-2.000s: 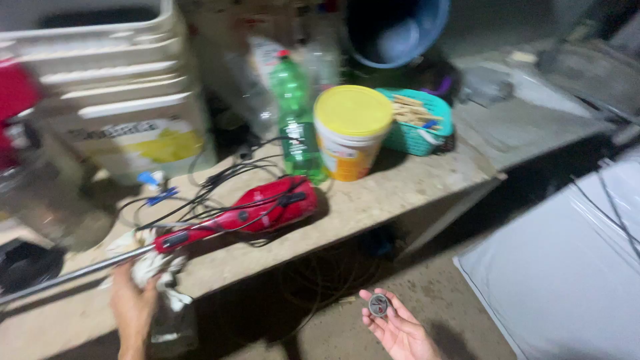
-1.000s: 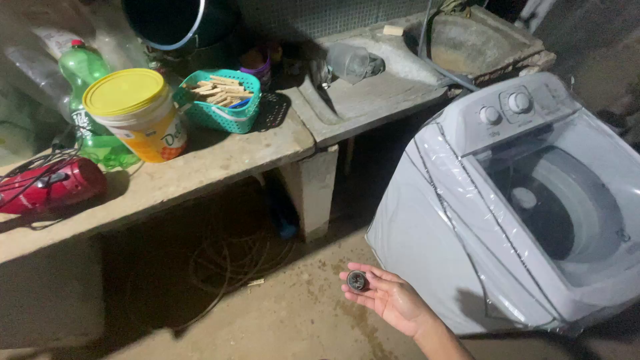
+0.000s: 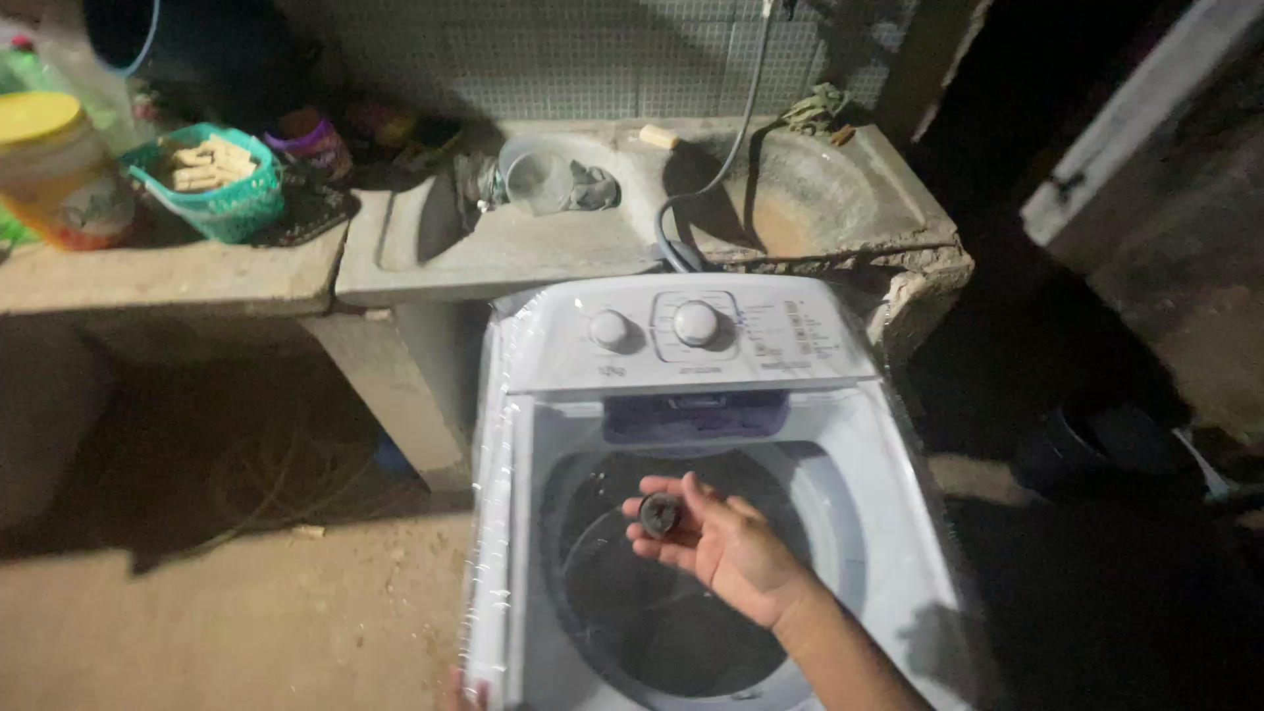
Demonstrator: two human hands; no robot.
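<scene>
My right hand (image 3: 726, 548) is palm up above the lid of a white top-loading washing machine (image 3: 499, 474), holding a small round dark object (image 3: 660, 514) in its fingers. What the object is, I cannot tell. Only the fingertips of my left hand (image 3: 462, 689) show, at the bottom edge by the machine's left side; whether they grip anything is hidden. Clear plastic film wraps the machine. Two round knobs, a smaller one (image 3: 609, 329) and a larger one (image 3: 695, 323), sit on its control panel.
Behind the machine stands a concrete sink (image 3: 820, 188) with a grey hose (image 3: 736, 148). A teal basket of clothespins (image 3: 232, 202) and a yellow-lidded tub (image 3: 59, 178) rest on the counter (image 3: 197, 276) at left. A dark bucket (image 3: 1057, 449) is at right.
The view has swung right from the counter to the washing machine. My left hand, earlier by the red tool with a metal shaft, is now at the bottom edge. The right hand still holds the round object.
</scene>
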